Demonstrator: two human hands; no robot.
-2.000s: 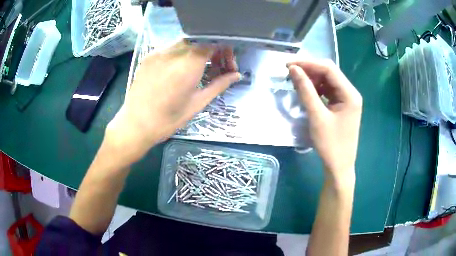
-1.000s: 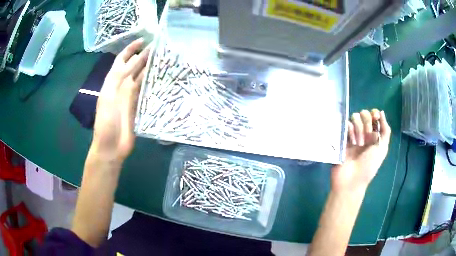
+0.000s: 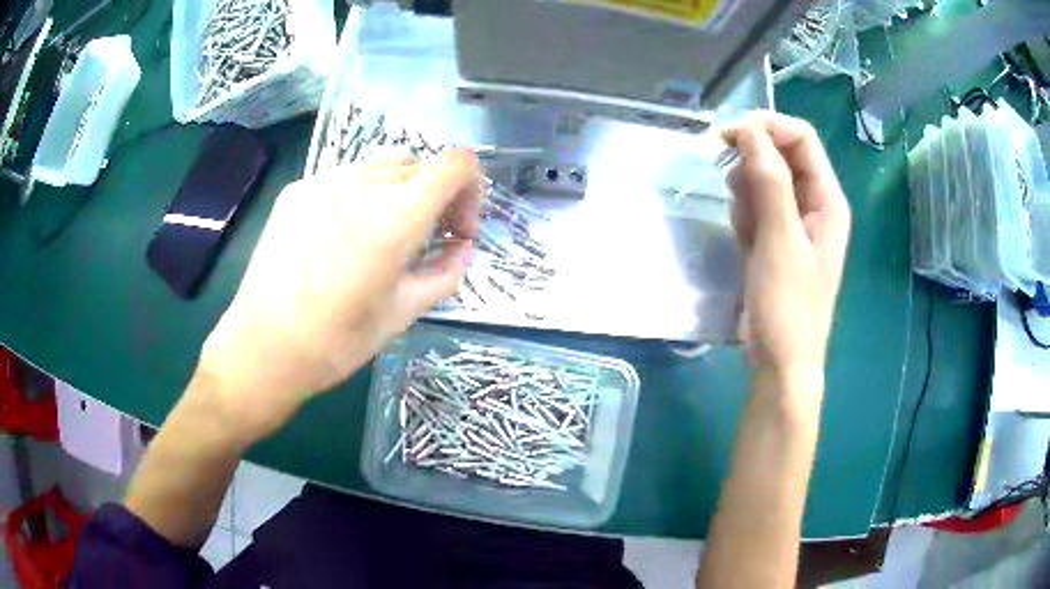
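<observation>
A shiny metal tray (image 3: 645,308) holds a heap of slim silver pins (image 3: 507,259) on its left side. A small dark fixture with holes (image 3: 562,175) stands in the tray under the grey machine head (image 3: 576,52). My left hand (image 3: 345,259) is over the heap, thumb and fingers curled near the pins; whether it holds one is unclear. My right hand (image 3: 794,207) is over the tray's right edge, with a small slim metal piece pinched at its fingertips. A clear tub of pins (image 3: 501,420) sits nearest my body.
Another tub of pins (image 3: 248,58) stands rear left. A dark flat pouch or phone (image 3: 210,209) and a whitish plastic box (image 3: 86,113) lie left. Clear stacked boxes (image 3: 979,201) stand far right. Another parts tub (image 3: 812,35) is behind the head.
Since one second ago, both hands have moved from the tray's sides to over it, the left above the pins, the right by its upper right edge. The view has shifted.
</observation>
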